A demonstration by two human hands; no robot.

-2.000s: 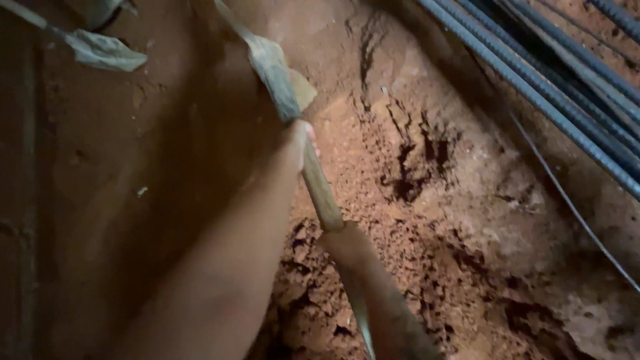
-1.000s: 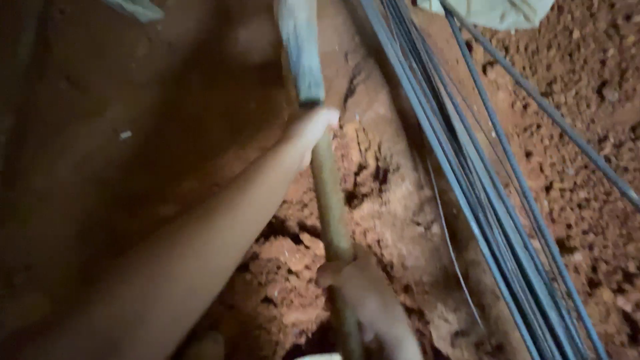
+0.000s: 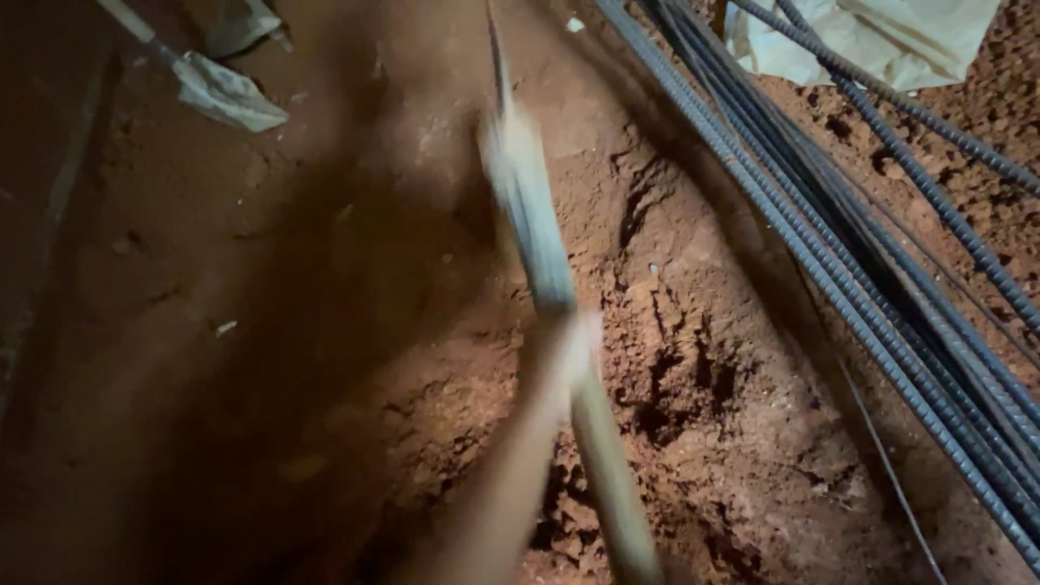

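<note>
My left hand, blurred by motion, is closed around the wooden handle of a long digging tool, just below its metal head. The head tapers to a thin point toward the top of the view; its exact kind cannot be told through the blur. From my hand the handle runs down to the bottom edge. My right hand is not in view. Under and beside the handle lies broken reddish soil with clods and dark hollows.
A bundle of ribbed steel rebar runs diagonally along the right, near a pale crumpled sheet. A thin wire lies left of the bars. At upper left is a shovel with a soil-smeared blade. A dark shadow covers the left ground.
My right hand, on the lower handle in both earlier frames, is out of view now. My left hand stays on the handle near the head. The view has shifted between frames.
</note>
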